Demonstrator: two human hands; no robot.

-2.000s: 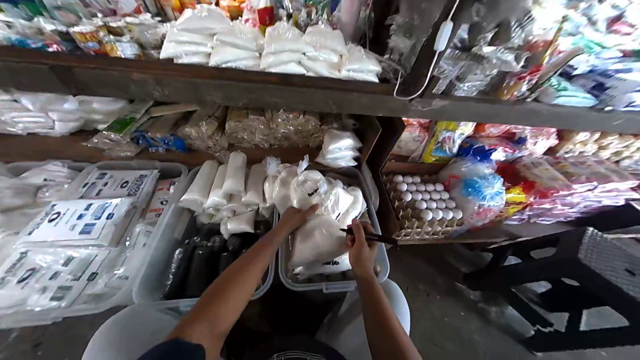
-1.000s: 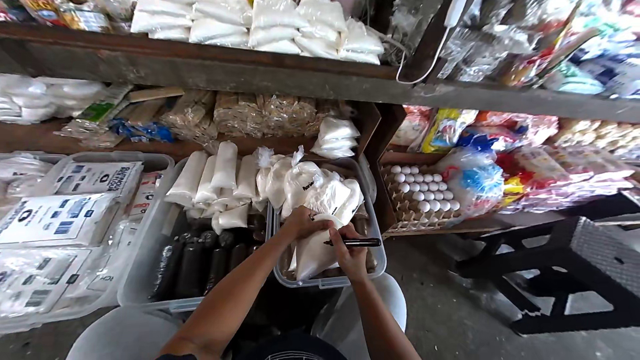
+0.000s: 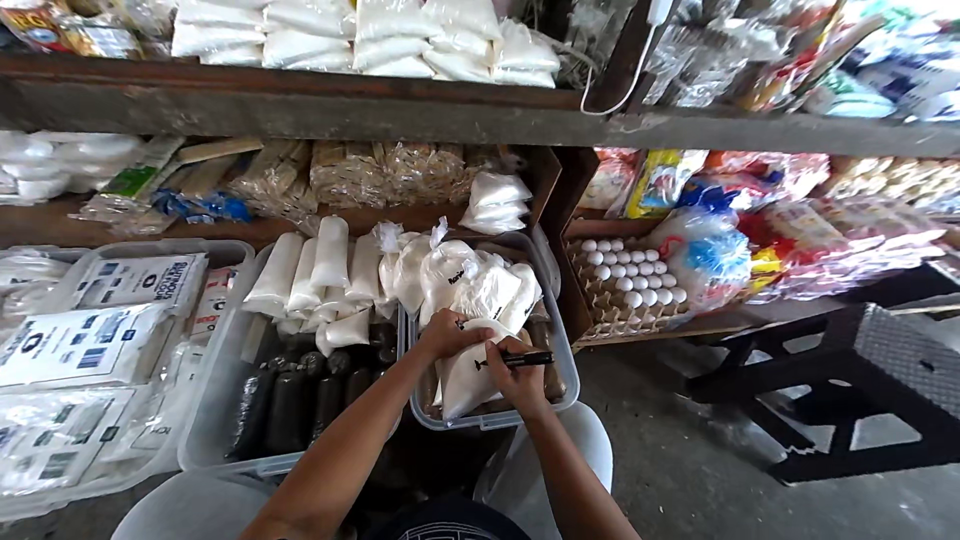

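A clear plastic bag of white powder (image 3: 466, 382) lies tilted on other bags in the right plastic bin (image 3: 568, 375). My left hand (image 3: 450, 334) grips its upper left part. My right hand (image 3: 517, 375) holds a black marker pen (image 3: 529, 359), its tip against the bag beside a short black mark. Behind the hands lie several knotted bags of white powder (image 3: 450, 274), some bearing black handwriting. Brown-filled packs show beneath them along the bin's edge.
The left bin (image 3: 202, 405) holds white tube bags (image 3: 331, 251) and dark-filled bags (image 3: 289, 401). Egg trays (image 3: 622, 322) sit on the right shelf, near a black folding stool (image 3: 862, 390). A thick shelf edge (image 3: 337, 109) crosses above the bins.
Two seconds ago the bag had no visible mark; black strokes now show by the pen tip. The pen has swung from pointing down and right to nearly level.
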